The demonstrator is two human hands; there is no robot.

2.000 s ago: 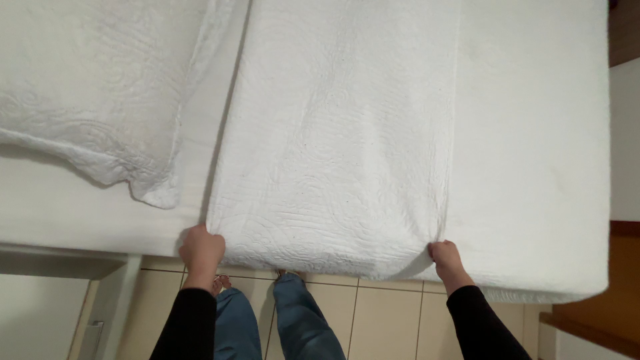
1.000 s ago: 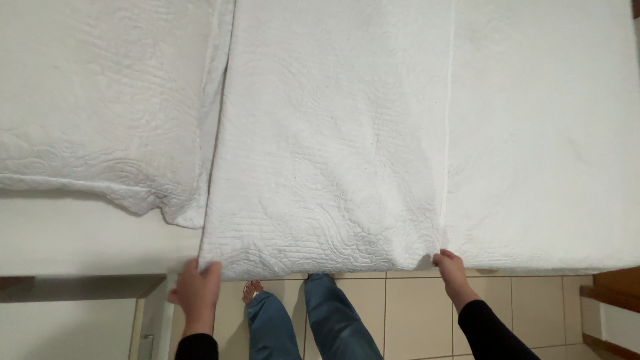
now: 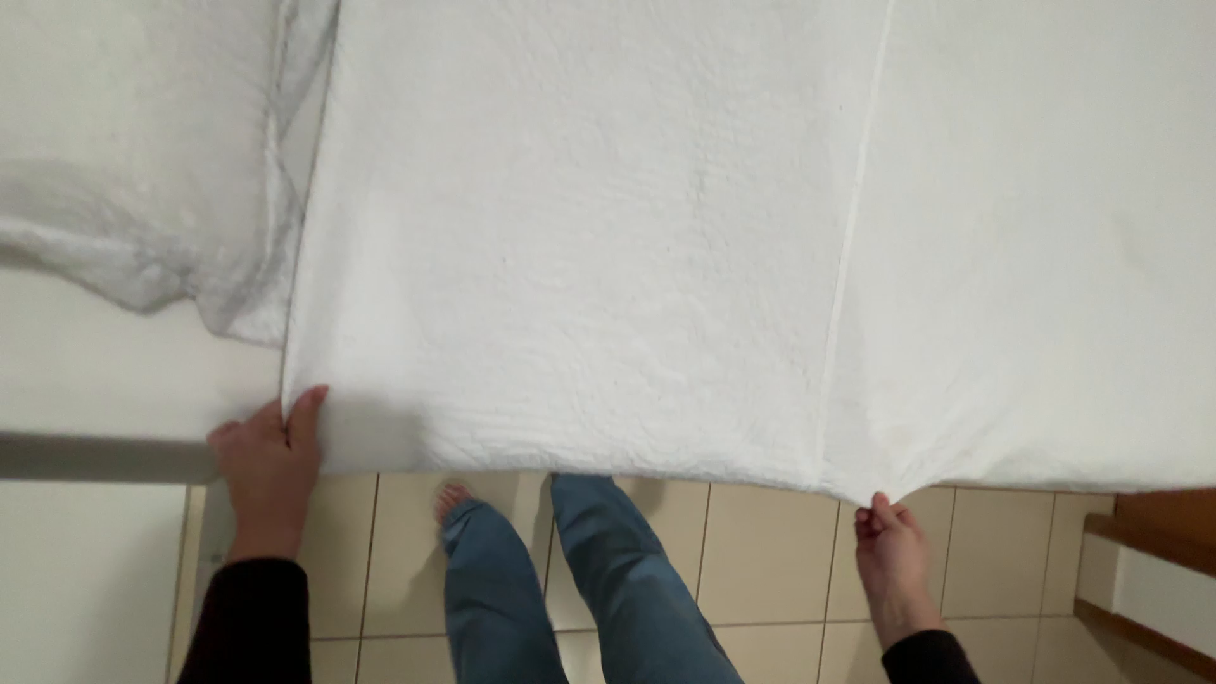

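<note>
A white quilted bedspread (image 3: 589, 237) lies over the bed, its upper part folded into a wide band that a raised seam borders on the right. At the band's lower left corner, my left hand (image 3: 271, 456) grips the folded edge between thumb and fingers. My right hand (image 3: 891, 546) pinches the hanging edge of the bedspread just right of the seam and pulls it to a point. Left of the fold lies a pillow in a quilted white cover (image 3: 142, 152), on the bare white sheet (image 3: 123, 356).
A white bedside cabinet (image 3: 90, 579) stands at the lower left. Below the bed edge are beige floor tiles (image 3: 760, 560), with my legs in blue trousers (image 3: 503, 589) on them. Brown and white furniture (image 3: 1154, 570) is at the lower right.
The right hand has moved from the band's lower right corner to the hanging edge beyond the seam, drawing the cloth toward me. The left hand stays at the left corner. The view has moved closer.
</note>
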